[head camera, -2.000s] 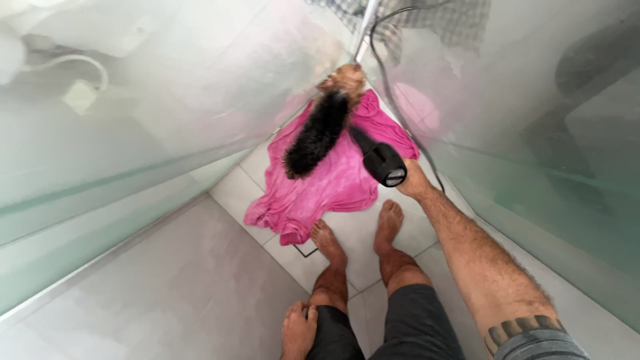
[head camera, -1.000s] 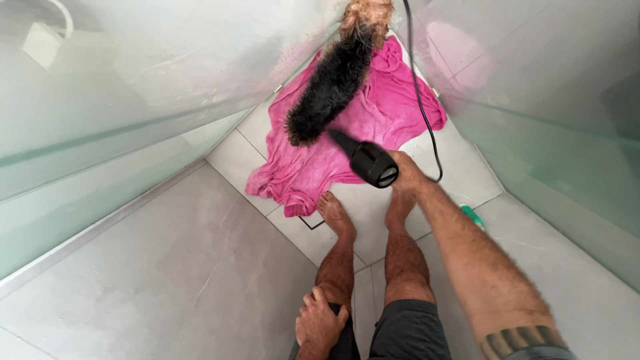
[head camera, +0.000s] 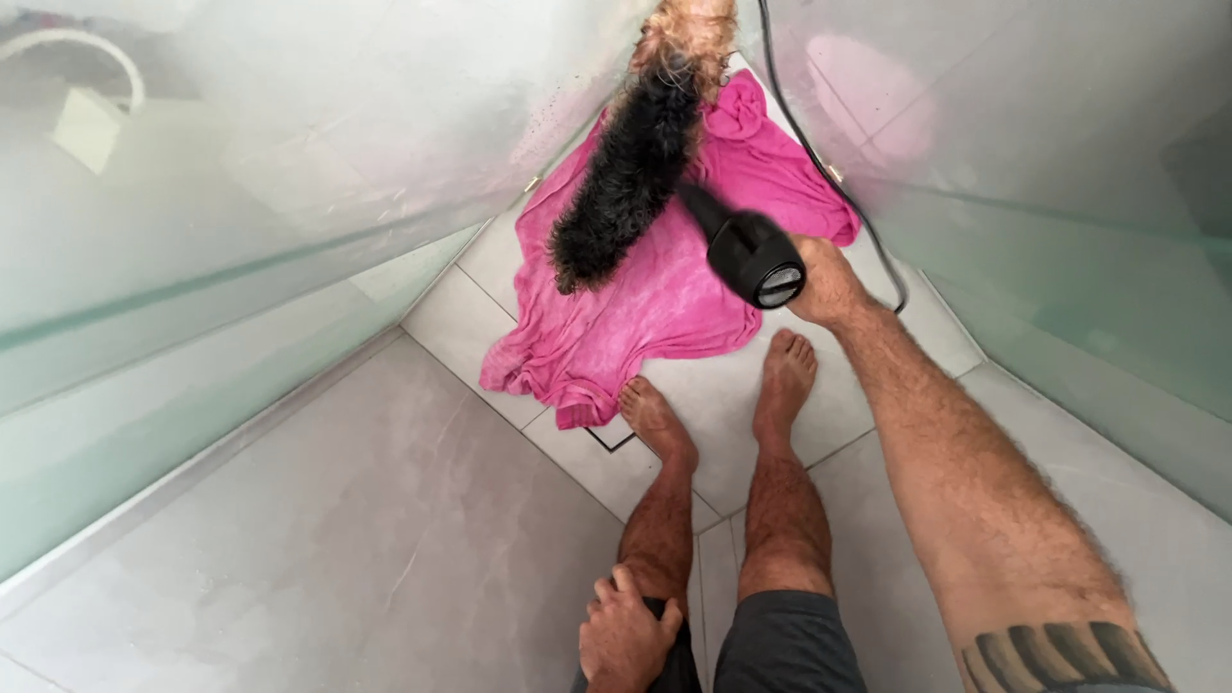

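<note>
My right hand (head camera: 830, 281) is closed around the handle of a black hair dryer (head camera: 756, 255), largely hidden behind its body. The nozzle points up and left, close to the side of a small dog (head camera: 630, 173) with a black curly back and tan head fur. The dog stands on a crumpled pink towel (head camera: 664, 308) spread over the floor tiles, its head toward the top edge. My left hand (head camera: 626, 630) rests on my left knee with its fingers spread, holding nothing.
Glass panels (head camera: 241, 260) rise at the left and right. A black cord (head camera: 818, 159) runs down along the right panel. My bare feet (head camera: 657, 419) stand at the towel's near edge, beside a square floor drain cover (head camera: 611, 441). A white object (head camera: 87, 130) shows blurred behind the left glass.
Since the earliest frame, the dryer's nozzle has swung to point more to the left. My left hand stays at my left leg. The view has shifted, with the dog now nearer the top edge.
</note>
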